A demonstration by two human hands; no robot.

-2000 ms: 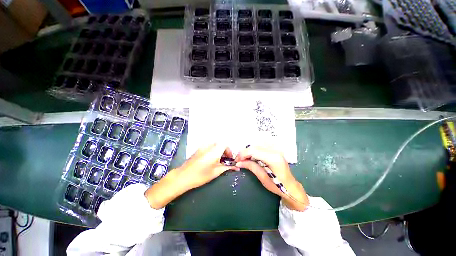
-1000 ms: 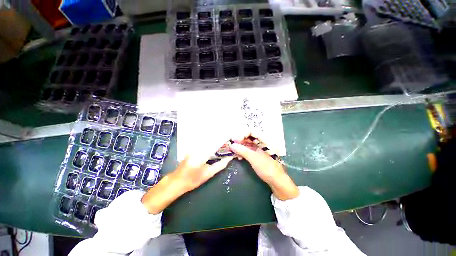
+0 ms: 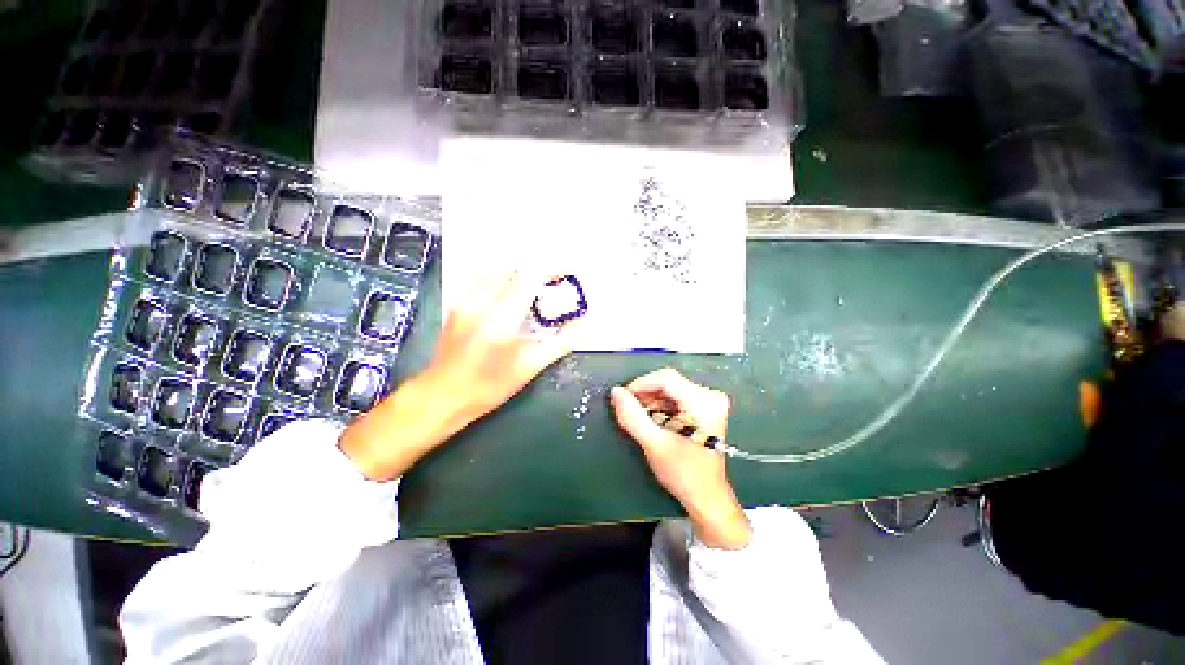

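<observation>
My left hand (image 3: 487,344) holds a black rounded-square housing frame (image 3: 560,301) at its fingertips over the white work sheet (image 3: 591,195); the sheet shows through its open centre. My right hand (image 3: 676,435) holds a slim dark pick-up pen with light bands (image 3: 682,425), low over the green mat and apart from the frame. The air hose (image 3: 897,403) runs from the pen's rear to the right. A heap of tiny dark parts (image 3: 665,234) lies on the right part of the sheet. The pen's tip is hidden by my fingers.
A tilted clear blister tray (image 3: 247,325) with black ring outlines lies at left, with one pocket lacking an outline. Stacked centre trays (image 3: 604,59) stand on a white board (image 3: 364,104). Bright specks (image 3: 816,353) lie on the green mat. Another person's dark sleeve (image 3: 1105,507) is at right.
My hands have moved apart. The left holds the frame out flat over the sheet; the right has moved down towards me with the pen. The view has shifted, so the trays appear higher.
</observation>
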